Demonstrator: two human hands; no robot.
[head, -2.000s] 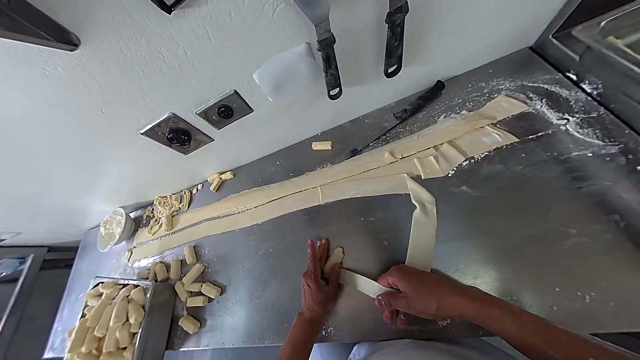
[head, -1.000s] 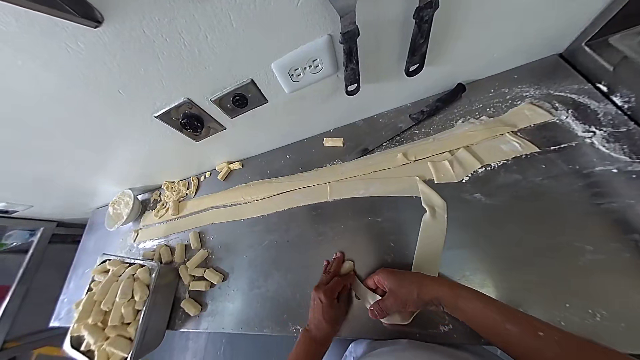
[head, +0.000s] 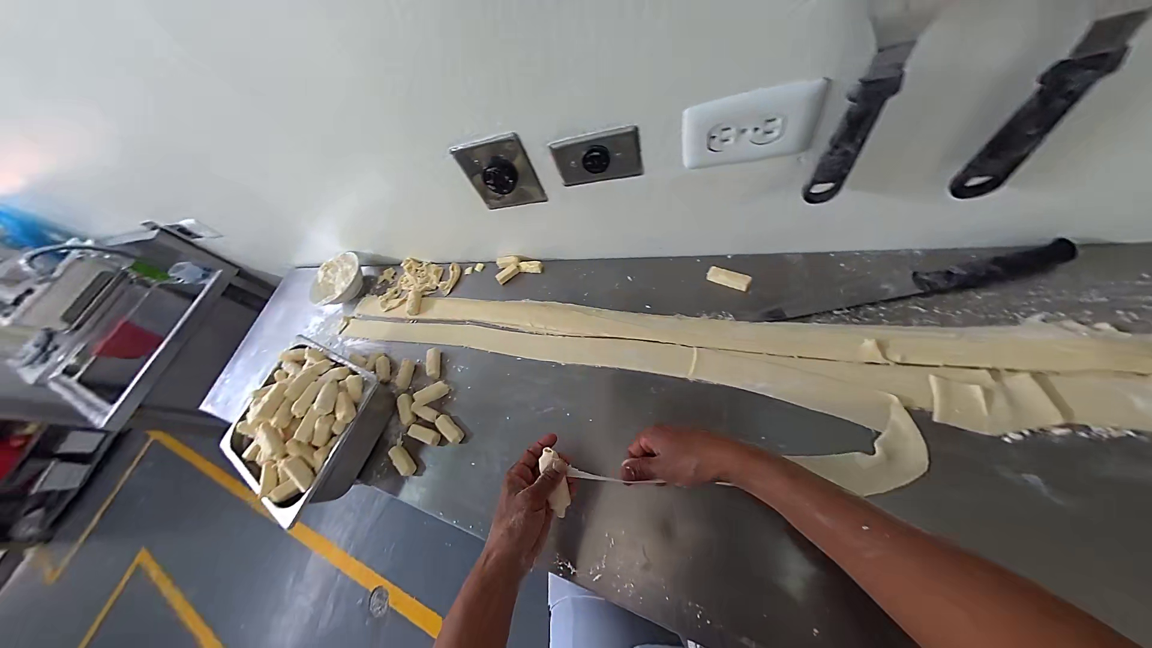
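My left hand (head: 526,495) grips a small dough-wrapped roll (head: 555,481) above the steel table. A thin end of dough runs from that roll to my right hand (head: 670,457), whose fingers pinch it. Past my right forearm the dough strip (head: 900,450) curves back to long flat dough strips (head: 585,349) lying across the table. Several short pale sticks, probably cheese (head: 430,393), lie loose left of my hands. Beside them a steel pan (head: 337,459) is heaped with wrapped rolls (head: 301,414).
Near the wall are a white bowl (head: 337,279), dough scraps (head: 418,279), a single stick (head: 729,278) and a long knife with a black handle (head: 990,268). Two black-handled spatulas (head: 850,135) hang on the wall beside outlets (head: 756,124). The pan projects over the table's left edge.
My left hand has lifted the piece, which now shows as a wrapped roll. The dough between my hands is stretched thin. The view has swung left.
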